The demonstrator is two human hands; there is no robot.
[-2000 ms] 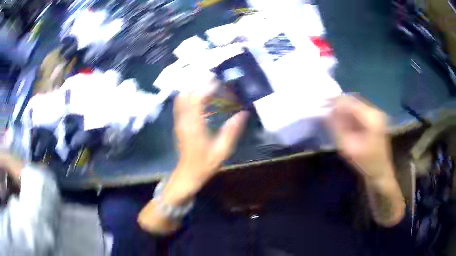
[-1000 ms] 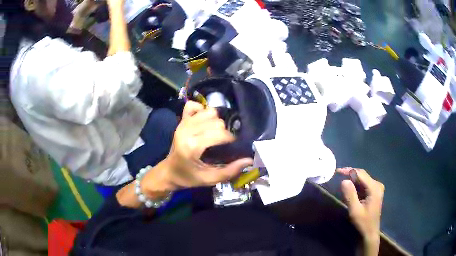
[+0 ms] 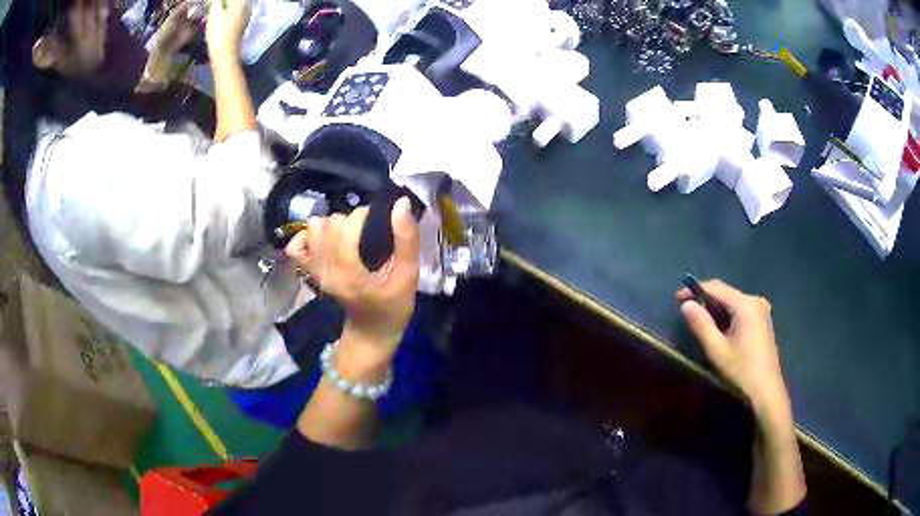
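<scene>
A white camera body [image 3: 432, 126] with a dotted panel and a glossy black rounded part [image 3: 343, 151] lies at the bench edge, left of centre. My left hand [image 3: 363, 252], with a bead bracelet, grips the black part at its lower rim. A yellow strip [image 3: 450, 220] and a clear, shiny part [image 3: 474, 246] show at the body's lower right. My right hand [image 3: 734, 331] rests over the mat at the right, closed on a slim dark tool [image 3: 708, 302]; its exact kind is unclear.
Small white housings [image 3: 706, 141] lie on the green mat [image 3: 595, 217]. Shiny modules [image 3: 661, 30] are heaped behind. Another white body [image 3: 876, 131] lies far right. A coworker in a white sleeve [image 3: 161, 222] sits close at left. A carton [image 3: 81, 373] and a red stool [image 3: 192, 486] are lower left.
My left hand and the camera body have moved left, towards the coworker, and the body has turned. The body is now clear of my right hand, which still holds the dark tool.
</scene>
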